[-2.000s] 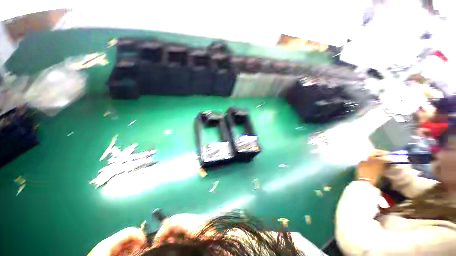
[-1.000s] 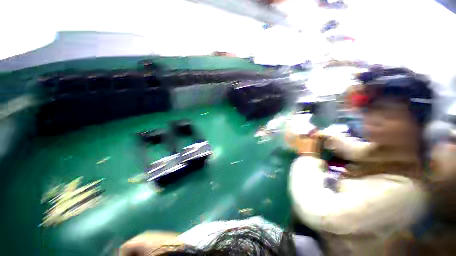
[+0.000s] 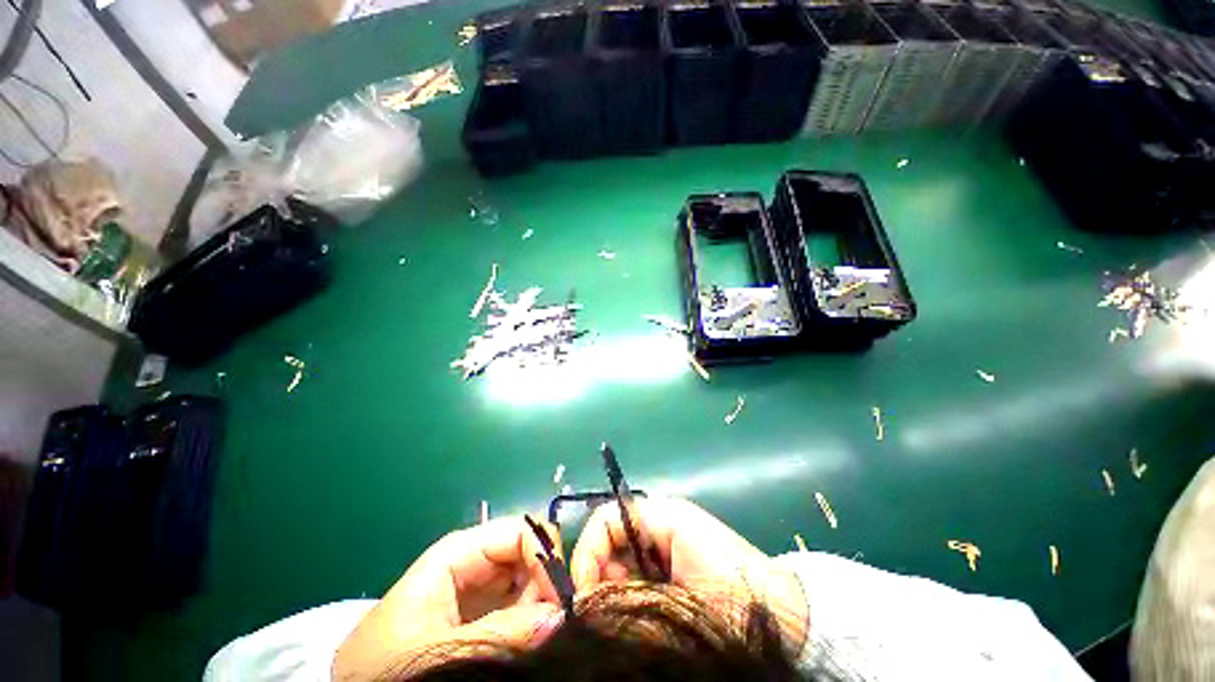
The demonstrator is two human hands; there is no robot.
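A thin black frame [image 3: 576, 500] shows its far edge between my two hands at the bottom centre. My left hand [image 3: 460, 586] pinches the frame's left side; a dark pointed piece [image 3: 544, 549] stands at its fingertips, and I cannot tell what it is. My right hand [image 3: 713, 553] grips slim dark tweezers [image 3: 617, 480], their upper end pointing away from me. Hair hides the near part of the frame and some fingers. A pile of pale strips [image 3: 520, 333] lies beyond my hands. Two black frame stacks [image 3: 733, 340] stand side by side right of it.
A long row of black frame stacks [image 3: 640, 87] runs along the back. A separate black stack [image 3: 233, 280] and clear bags [image 3: 353, 160] are at rear left. More stacks [image 3: 173, 500] stand at the left edge. Scraps dot the green mat [image 3: 387, 440]. Another person's sleeve [image 3: 1179, 586] is at right.
The view has swung left and down from the neighbour. Both my hands, the frame and the tweezers now show more clearly; before, my hands were blurred and mostly cut off.
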